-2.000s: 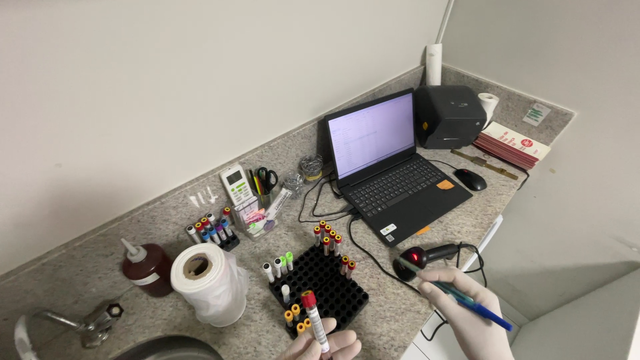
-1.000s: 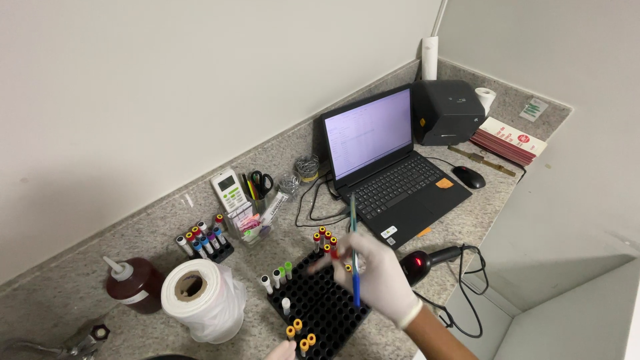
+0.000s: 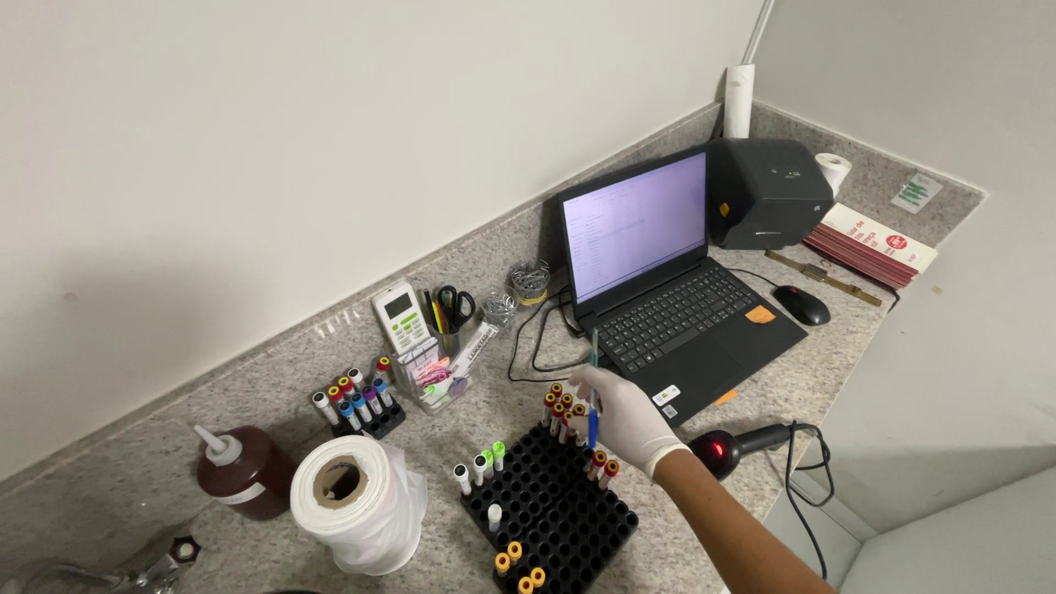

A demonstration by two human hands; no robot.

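Note:
My right hand [image 3: 623,417], in a white glove, holds a blue pen [image 3: 592,412] over the far right part of a black tube rack [image 3: 549,495]. Its fingers are beside a cluster of red-capped blood tubes [image 3: 563,410]; whether they also grip a tube cannot be told. Two more red-capped tubes [image 3: 604,469] stand by the rack's right edge. White- and green-capped tubes [image 3: 480,467] stand at its left edge, and yellow-capped tubes [image 3: 513,551] at the near end. My left hand is out of view.
A barcode scanner [image 3: 726,450] with a red light lies right of my hand, below the laptop [image 3: 701,322]. Left are a plastic-bag roll [image 3: 355,503], a brown bottle [image 3: 243,470] and a small tube rack [image 3: 379,421]. A mouse [image 3: 800,305] and label printer [image 3: 771,194] stand farther back.
My right hand has moved from beside the scanner to over the rack's far part. The left hand, which held a red-capped tube two seconds ago, has left the view.

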